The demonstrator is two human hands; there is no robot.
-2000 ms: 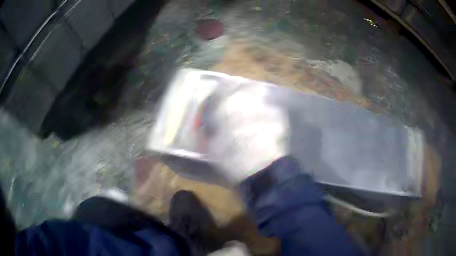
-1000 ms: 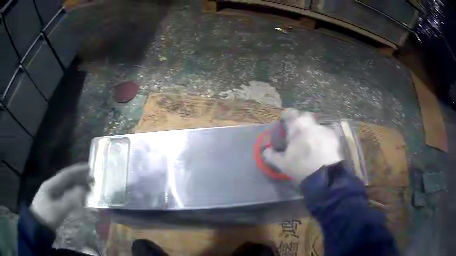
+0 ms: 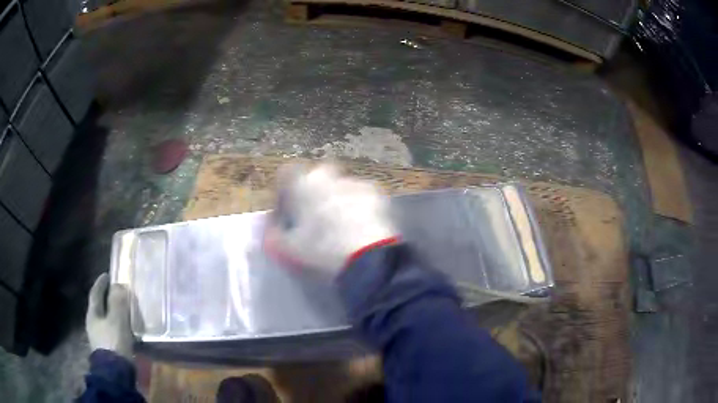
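Note:
A long silver sheet-metal box (image 3: 206, 275) lies across the tan board, its recessed narrow side facing up. My right hand (image 3: 334, 216), in a white knit glove with a red cuff band, is blurred and holds the sander (image 3: 277, 240) on the upper face, left of the middle. Only part of the sander's dark body and red rim shows. My left hand (image 3: 109, 315), gloved, is at the box's left end with its fingers against the edge. The fingertips' hold is partly hidden. A pale air hose (image 3: 504, 294) runs along the box's near right edge.
The tan board (image 3: 586, 330) lies under the box on the worn floor. A dark red disc (image 3: 169, 156) is on the floor at the upper left. Dark stacked panels stand left, a wooden pallet (image 3: 449, 27) at the back. A cardboard strip (image 3: 664, 169) and grey-green pads (image 3: 644, 283) lie right.
My right hand and the sander have moved left along the box's face. My left hand has come in against the left end. The view has shifted slightly.

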